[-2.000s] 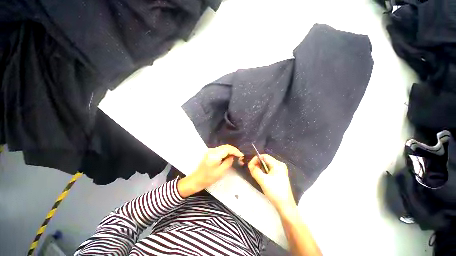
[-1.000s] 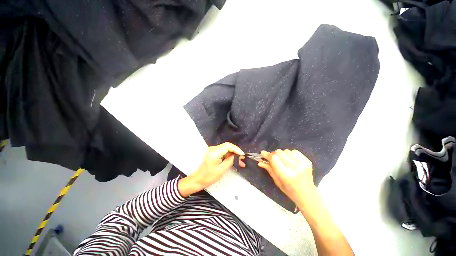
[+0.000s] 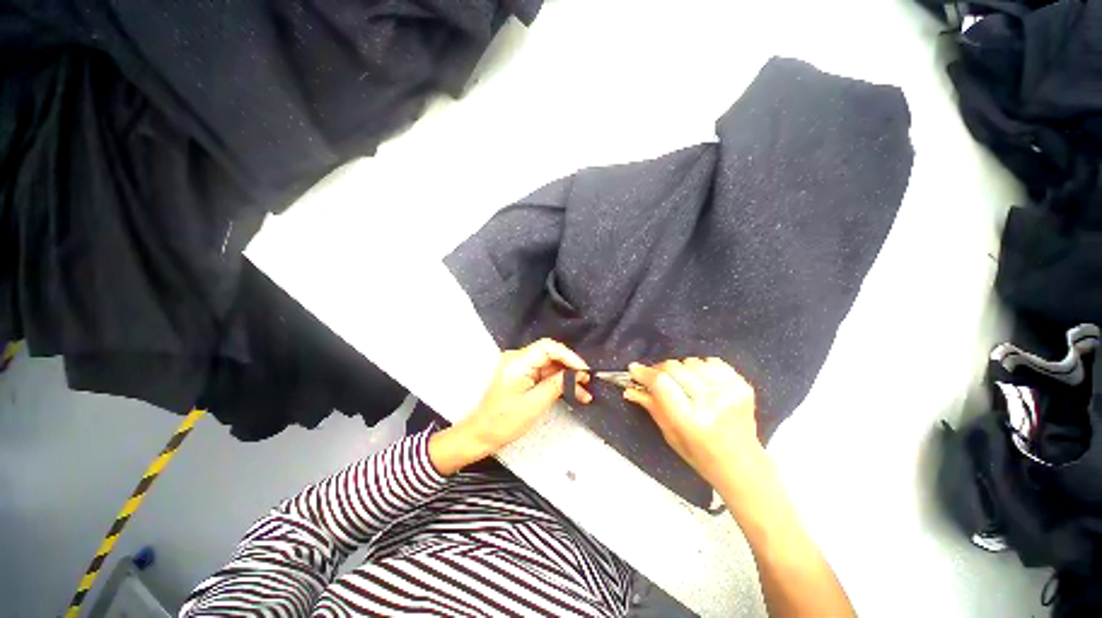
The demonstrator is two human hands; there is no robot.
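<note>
Dark charcoal trousers (image 3: 773,229) lie bunched on the white table in front of me, their near edge at the table's front edge. My left hand (image 3: 532,389) pinches a bit of the dark cloth at this near edge between thumb and fingers. My right hand (image 3: 699,408) holds small metallic thread snips (image 3: 616,378), their blades pointing left at the pinched cloth, close to my left fingertips. The snips' handle is mostly hidden in my right hand. No loose thread can be made out.
A large pile of dark trousers (image 3: 133,229) hangs over the table (image 3: 351,260) edge on the left. A looser dark heap (image 3: 1051,272) with a curled grey-white waistband (image 3: 1027,398) lies on the right. Yellow-black tape (image 3: 139,495) marks the floor at lower left.
My right hand has turned so the snips point left to my left fingertips instead of upward. The trousers have shifted slightly right. My left hand has barely moved.
</note>
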